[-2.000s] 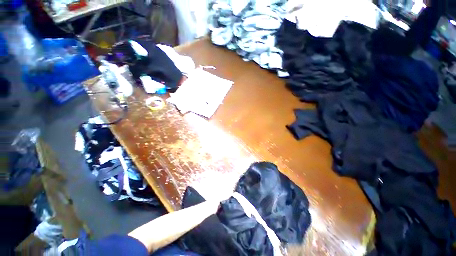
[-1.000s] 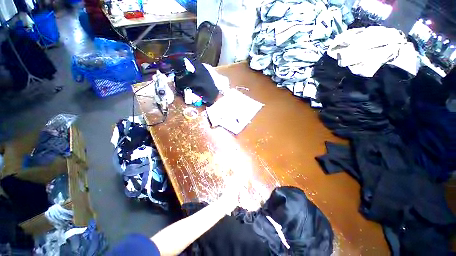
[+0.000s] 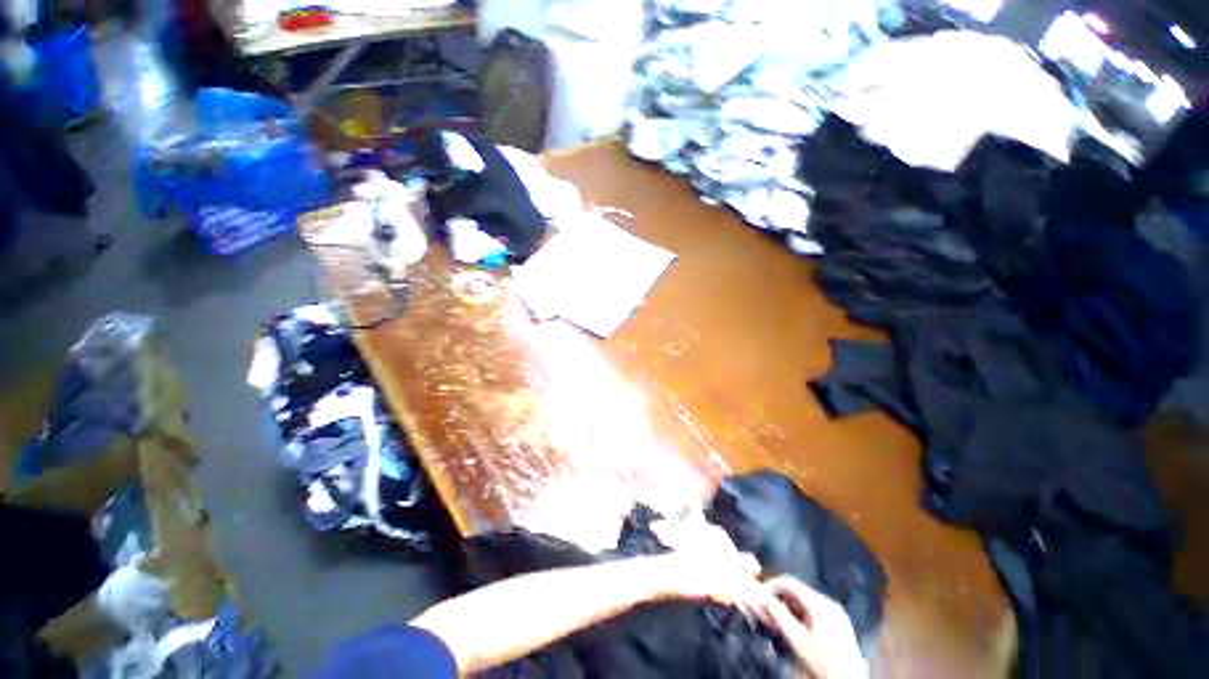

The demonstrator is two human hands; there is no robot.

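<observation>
A black jacket with shiny lining [image 3: 802,537] lies bunched at the table's near edge, at the bottom centre. My left hand [image 3: 716,568] reaches in from the lower left and grips the jacket's cloth; its fingers are blurred. My right hand [image 3: 819,630] is at the bottom edge, partly cut off, its bent fingers close against my left fingertips over the jacket. Whether it pinches cloth is too blurred to tell. A small pale patch shows beside my left hand; I cannot tell if it is a strip or glare.
The brown table [image 3: 743,318] bears a white sheet [image 3: 597,272], a black and white bundle [image 3: 484,199] and a spray gun-like tool [image 3: 385,226]. Black garments [image 3: 1021,438] line the right, pale pieces [image 3: 723,120] the back. Scraps [image 3: 338,425] and a blue crate [image 3: 239,173] are on the floor.
My right hand has come into view beside my left hand. My left hand has moved right over the jacket. The white strip on the jacket no longer shows clearly. The view has shifted.
</observation>
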